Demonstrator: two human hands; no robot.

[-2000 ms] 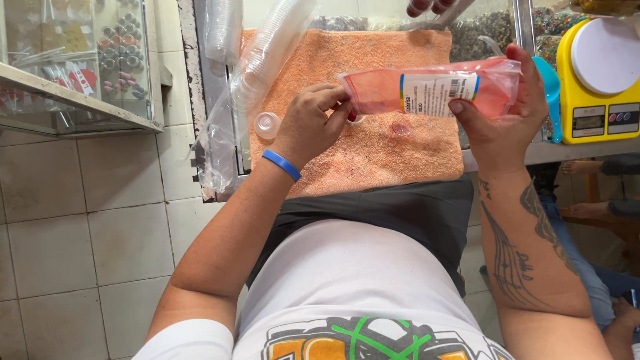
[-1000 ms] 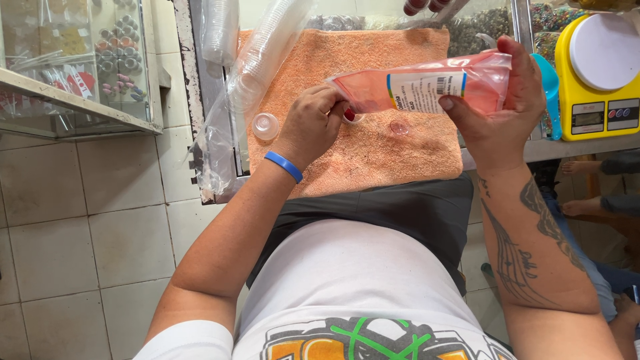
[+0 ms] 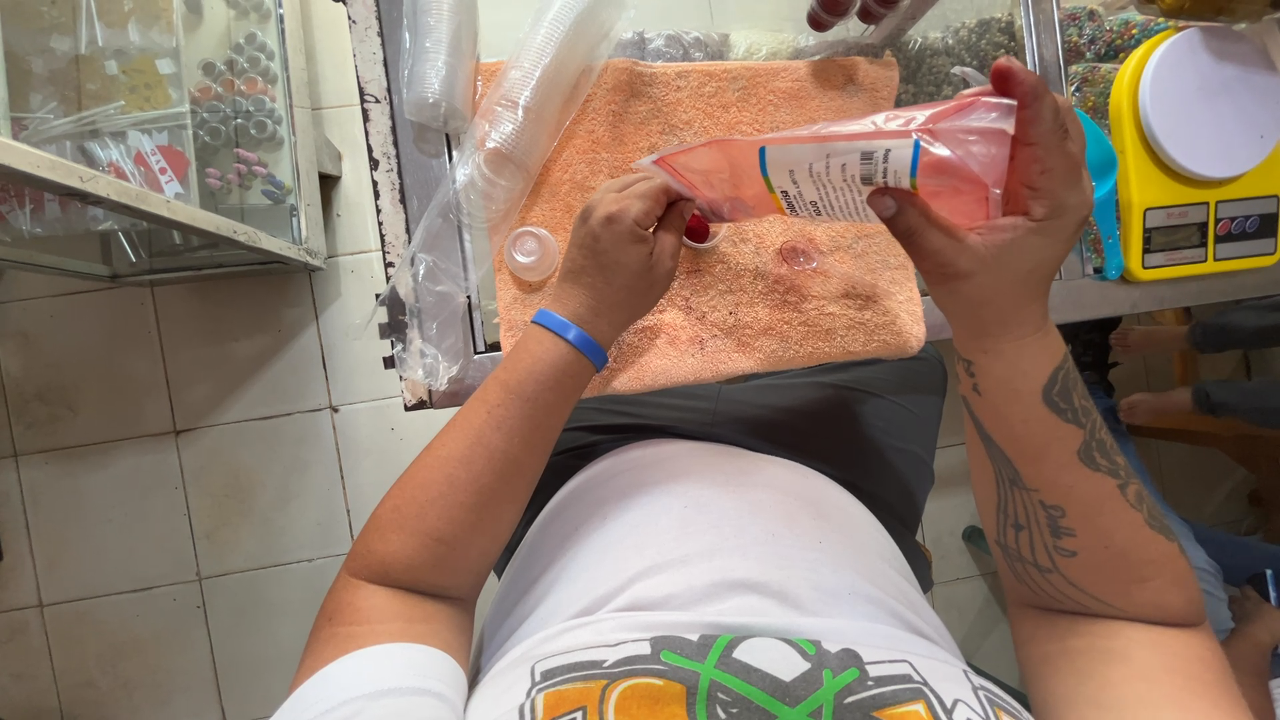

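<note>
My right hand [image 3: 1000, 190] grips the wide end of a clear plastic pouch [image 3: 960, 160] with red contents and a printed label. The pouch tilts down to the left, toward a small plastic cup [image 3: 703, 234] with red material in it. My left hand [image 3: 625, 245] pinches at the pouch's narrow end, beside the cup; its fingers partly hide the cup. An orange towel [image 3: 680, 330] lies under both. On it rest a small clear lid or cup [image 3: 531, 253] at the left and a clear round lid [image 3: 799, 255] right of the cup.
Bagged stacks of clear plastic cups [image 3: 530, 90] lie at the back left. A yellow kitchen scale [image 3: 1195, 215] and a turquoise scoop [image 3: 1098, 180] are at the right. Bags of beads [image 3: 960, 55] show beyond the towel. A glass display case [image 3: 230, 225] stands at the far left.
The pouch in my right hand has come down and tilts more to the left. The red cup's rim now shows beside my left fingers.
</note>
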